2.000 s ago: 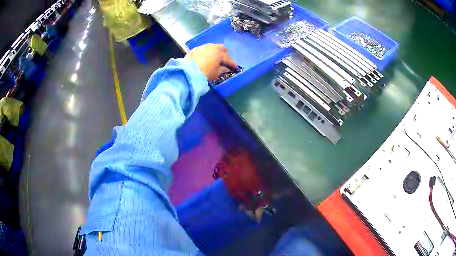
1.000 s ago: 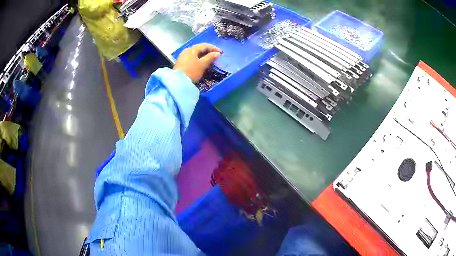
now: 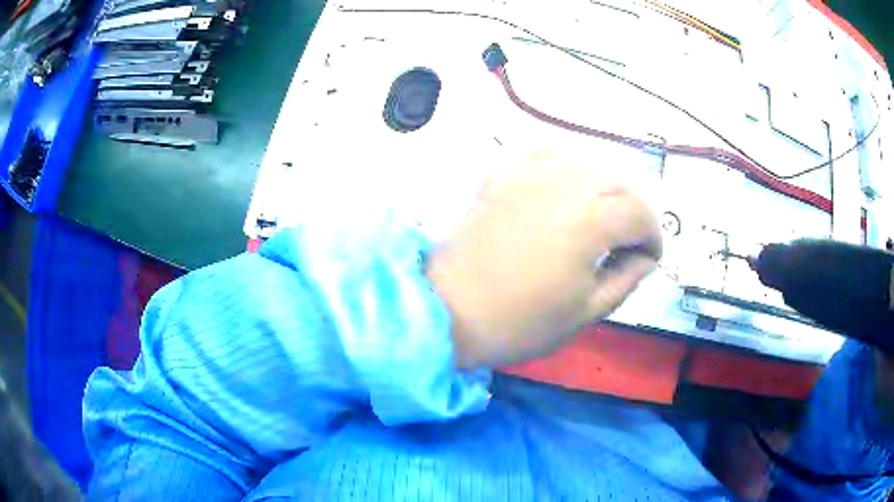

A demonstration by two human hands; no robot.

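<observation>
My left hand (image 3: 554, 260) is over the near part of the white display back panel (image 3: 451, 167). Its fingers are curled around a small dark piece (image 3: 616, 257), perhaps a screw; glare and blur hide the details. The black electric screwdriver (image 3: 828, 284) comes in from the right edge, its thin bit pointing left, close above the panel and right of my left hand. My right hand is not visible; only the blue right sleeve (image 3: 853, 422) shows below the screwdriver.
A red-and-black wire harness (image 3: 588, 129) and a thin black cable cross the panel beyond my hand, near a black oval (image 3: 412, 98). Red-orange foam (image 3: 608, 363) lies under the near edge. Stacked metal brackets (image 3: 157, 74) and a blue tray (image 3: 64, 118) are at upper left.
My left hand has left the dark heap in the blue tray and is now over the panel. The view has turned right, bringing the screwdriver and right sleeve into the picture.
</observation>
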